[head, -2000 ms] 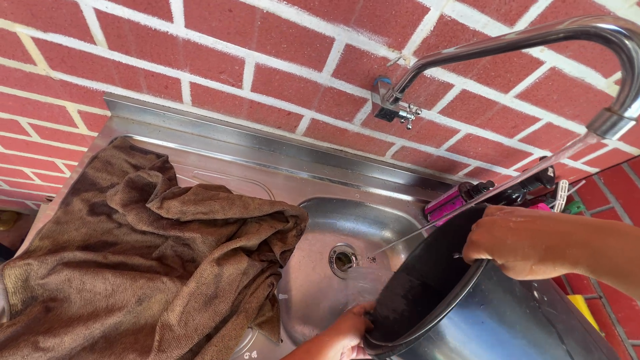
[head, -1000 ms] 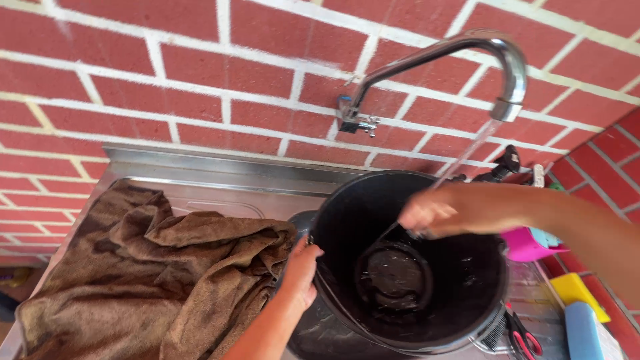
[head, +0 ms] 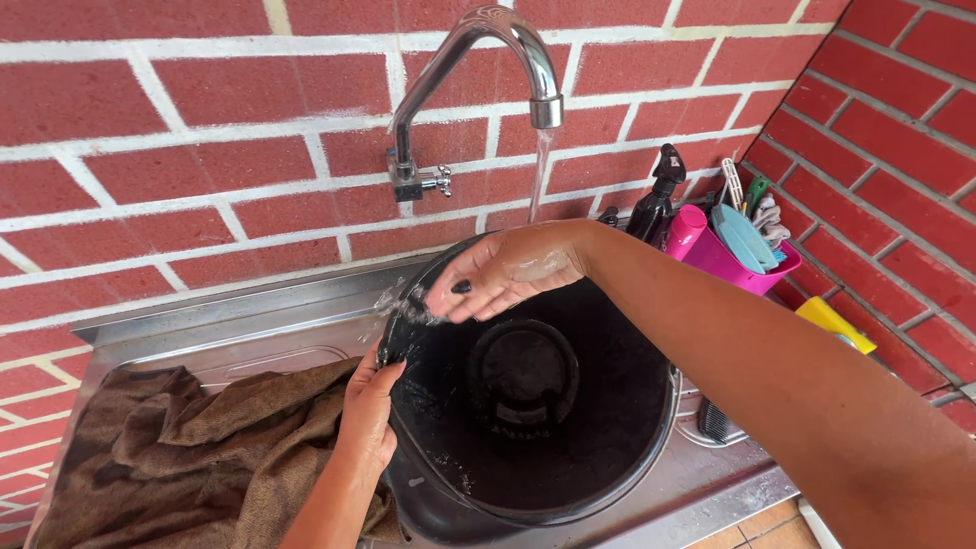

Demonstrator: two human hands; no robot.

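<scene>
A black plastic bucket [head: 534, 473] stands tilted in the steel sink, its mouth facing me. My left hand [head: 371, 415] grips its left rim, thumb inside. Above the upper left of the opening is my right hand [head: 507, 271], wet, fingers bent, with water splashing off its fingertips; a small dark thing shows at the fingers, and I cannot tell what it is or whether it is held. Water runs from the curved chrome tap [head: 546, 110] down behind my right wrist. A brown cloth [head: 206, 450] lies crumpled left of the bucket, close to my left forearm.
A black spray bottle [head: 654, 206], a pink bottle [head: 685, 229] and a pink caddy [head: 732, 267] with utensils stand at the back right. A yellow cloth or sponge [head: 835, 324] and a black brush [head: 715, 421] are on the right. The painted brick wall [head: 274, 91] rises behind the sink.
The bucket, first tipped at the right, now sits over the sink basin. My right hand has moved from inside the bucket up to its upper left rim. The view has shifted.
</scene>
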